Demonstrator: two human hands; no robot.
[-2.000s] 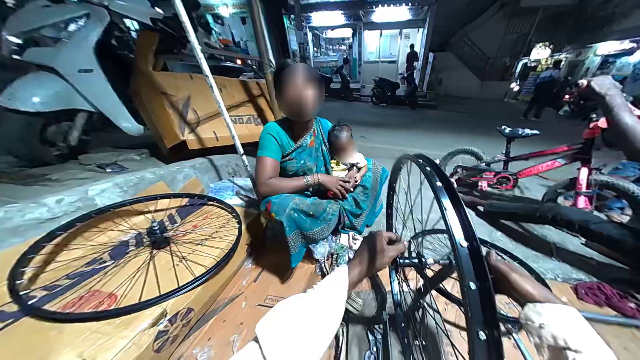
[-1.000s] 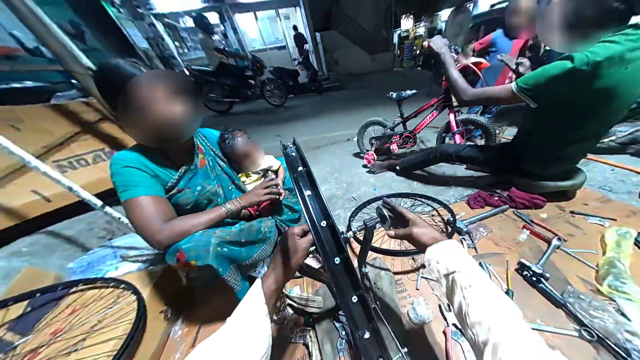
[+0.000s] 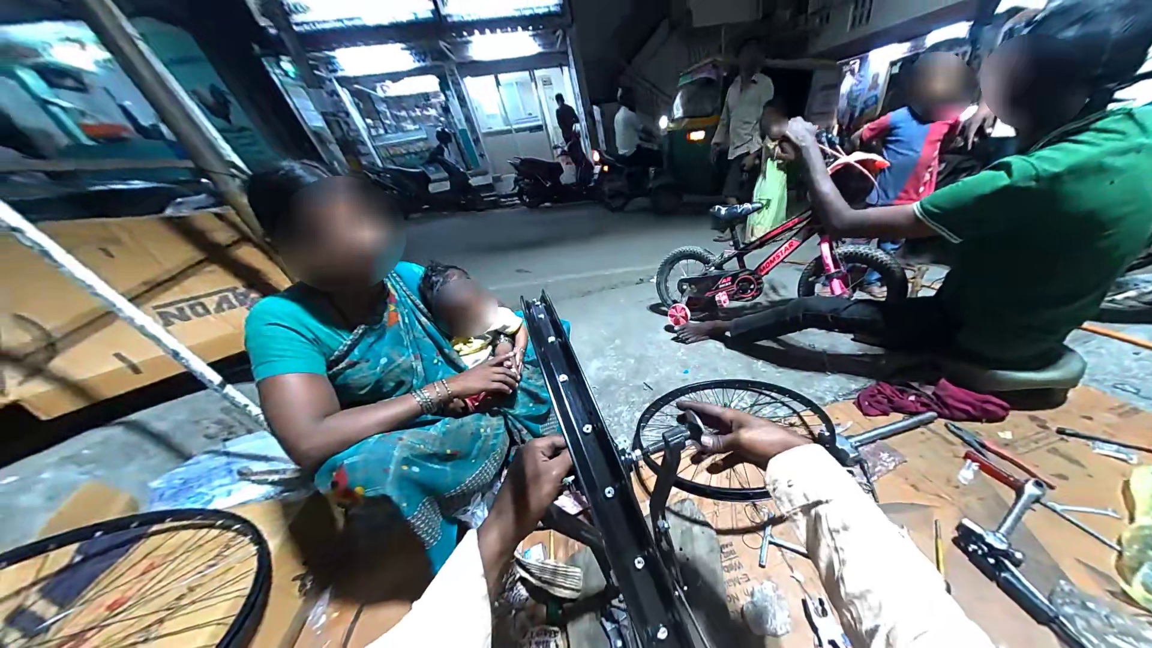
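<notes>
A black bicycle wheel rim (image 3: 589,432) stands upright and edge-on in front of me, its hub axle pointing right. My left hand (image 3: 540,472) is at the wheel's left side, fingers curled; the rim partly hides what they grip. My right hand (image 3: 738,436) is at the right end of the axle, where a round metal piece (image 3: 691,425) sits against its fingers and thumb. A dark metal fork or stand arm (image 3: 664,481) rises beside the axle. Behind it, another spoked wheel (image 3: 778,493) lies on the ground.
A spoked wheel (image 3: 256,585) lies on cardboard at lower left. A seated person in teal (image 3: 315,360) holds a baby close by. Pliers (image 3: 999,459) and bicycle parts (image 3: 999,544) lie on cardboard at right. A person in green (image 3: 1044,234) sits by a small bicycle (image 3: 756,261).
The upright wheel has turned from showing its spokes to edge-on. My right hand has moved from beside the rim to the axle end. The view has swung right.
</notes>
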